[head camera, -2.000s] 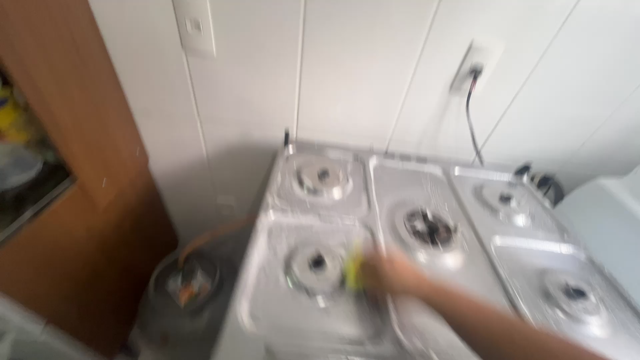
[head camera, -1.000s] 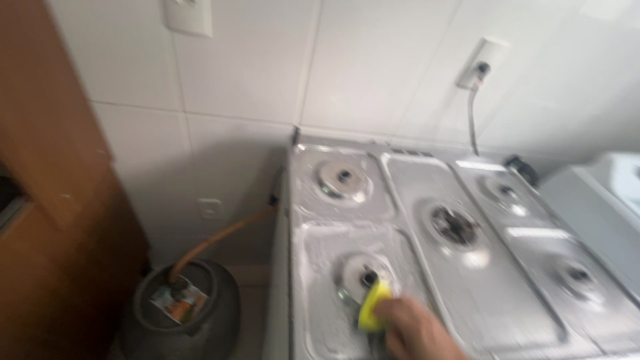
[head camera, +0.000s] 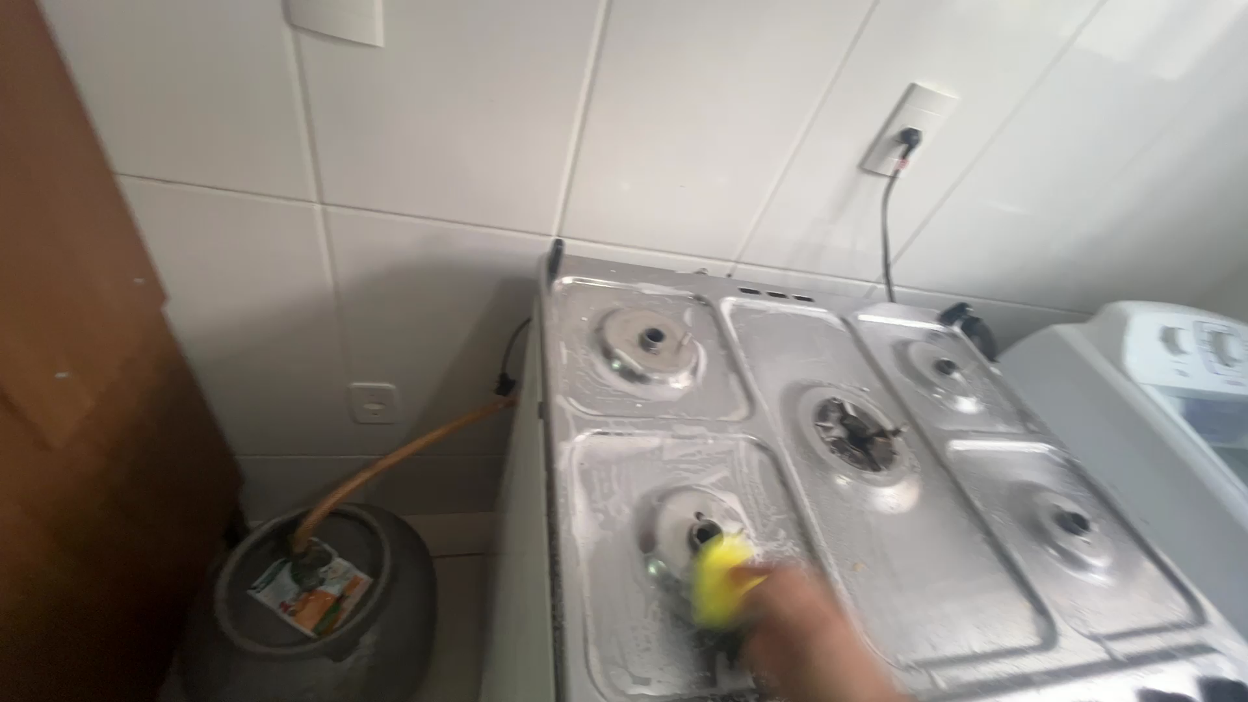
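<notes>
My right hand (head camera: 799, 624), blurred, grips a yellow sponge (head camera: 723, 581) over the front left burner base (head camera: 697, 526) of a stainless steel gas cooktop (head camera: 819, 336). The sponge covers the right front side of that burner. Whitish, soapy-looking streaks lie on the two left burner wells. The burners are without grates, and the rear left burner base (head camera: 651, 343) and the center burner (head camera: 858, 436) show plainly. My left hand is not in view.
Left of the stove, a gas cylinder (head camera: 400, 595) stands on the floor with an orange-brown hose (head camera: 405, 450). A brown wooden cabinet (head camera: 107, 390) is at far left. A white washing machine (head camera: 1121, 390) stands at right. A black cord (head camera: 885, 234) runs to a wall outlet.
The right hand has stayed around the front left burner with the sponge, moving from its right side to its front right. The view has shifted.
</notes>
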